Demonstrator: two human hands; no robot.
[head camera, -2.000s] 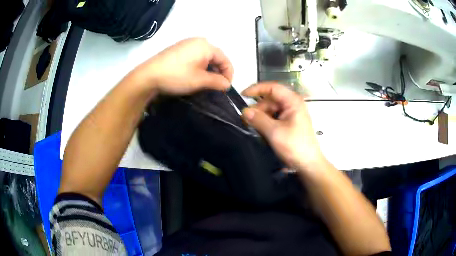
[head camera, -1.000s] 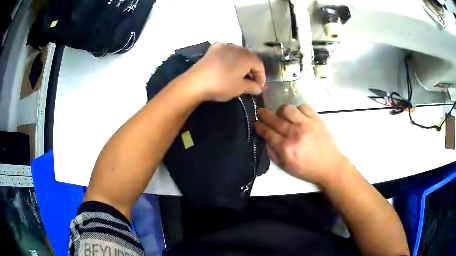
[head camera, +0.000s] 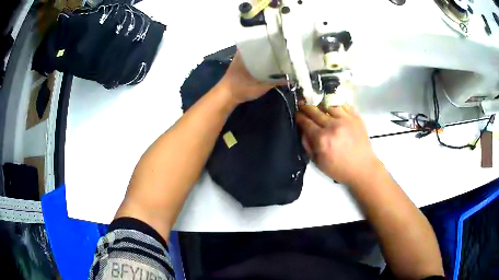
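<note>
A black fabric bag panel (head camera: 257, 153) lies flat on the white table, its upper right edge under the sewing machine head (head camera: 268, 49). A yellow-gold label (head camera: 229, 139) shows on it. A pale zipper line (head camera: 285, 101) runs near its right edge to the presser foot area. My left hand (head camera: 246, 82) rests on the panel's upper part, its fingers partly hidden behind the machine head. My right hand (head camera: 336, 139) lies at the panel's right edge, fingertips on the fabric just below the needle area. The needle itself cannot be made out.
Stacked black bag pieces (head camera: 104, 46) lie at upper left. Thread snips (head camera: 407, 120) with a black cord (head camera: 457, 146) lie at right, beside a brown tab (head camera: 486, 149). The table's curved front edge (head camera: 273, 227) is below the panel. Blue crates (head camera: 74, 235) stand below at left and right.
The panel was lifted and handled, then laid flat and moved up under the machine head. Both hands have moved with it to the needle area. The view has also shifted.
</note>
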